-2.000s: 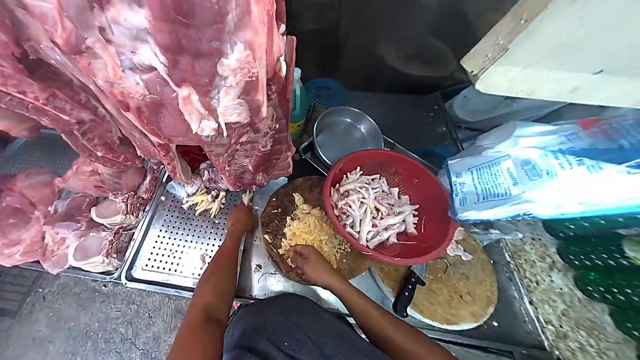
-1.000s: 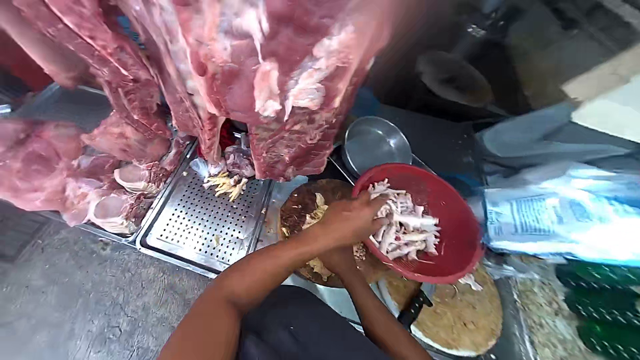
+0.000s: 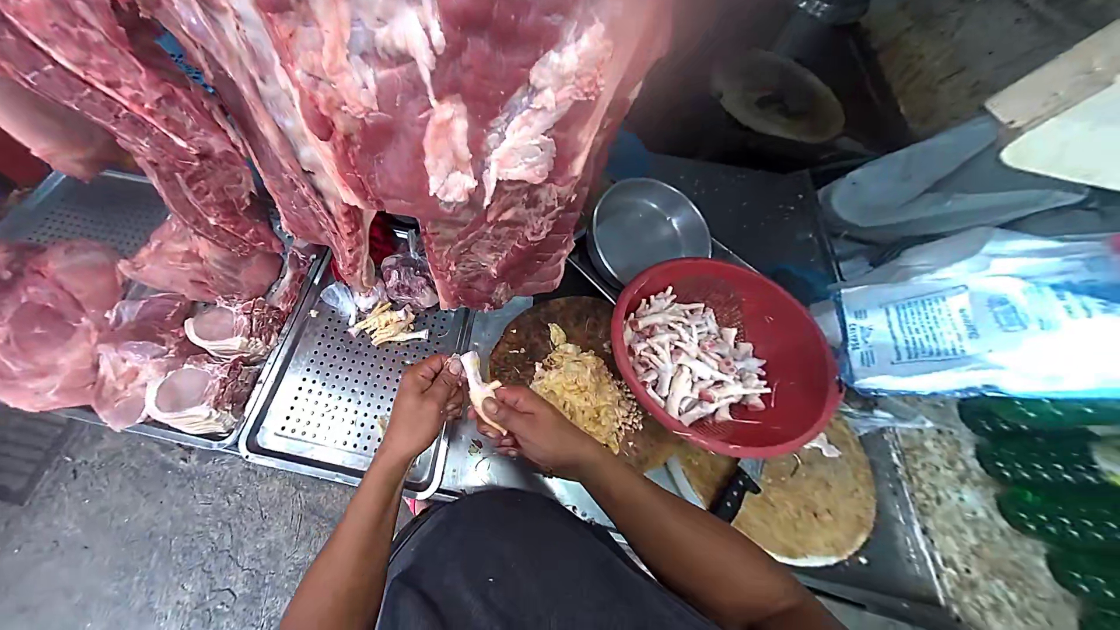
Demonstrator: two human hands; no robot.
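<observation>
A chicken foot (image 3: 478, 385) is stretched between my two hands, over the gap between the perforated metal tray and the dark round chopping board (image 3: 516, 328). My left hand (image 3: 427, 402) pinches its upper end; my right hand (image 3: 529, 429) grips the toe end. Yellow peeled skin (image 3: 582, 394) is heaped on the board, just beyond my right hand. The red plastic colander (image 3: 801, 367) with many pale chicken feet (image 3: 691, 359) leans over the board's right side. A few yellow feet (image 3: 389, 324) lie on the perforated metal tray (image 3: 337, 394).
Large cuts of raw meat (image 3: 350, 131) hang in front, with more meat (image 3: 61, 324) at left. A black-handled knife (image 3: 736, 492) rests on a second, lighter board (image 3: 814, 507). A metal bowl (image 3: 652, 229) stands behind the colander. Plastic bags (image 3: 971, 324) and green egg trays (image 3: 1041, 481) are at right.
A second ago both hands were together by the colander and board. They have moved left, and a chicken foot now shows between them.
</observation>
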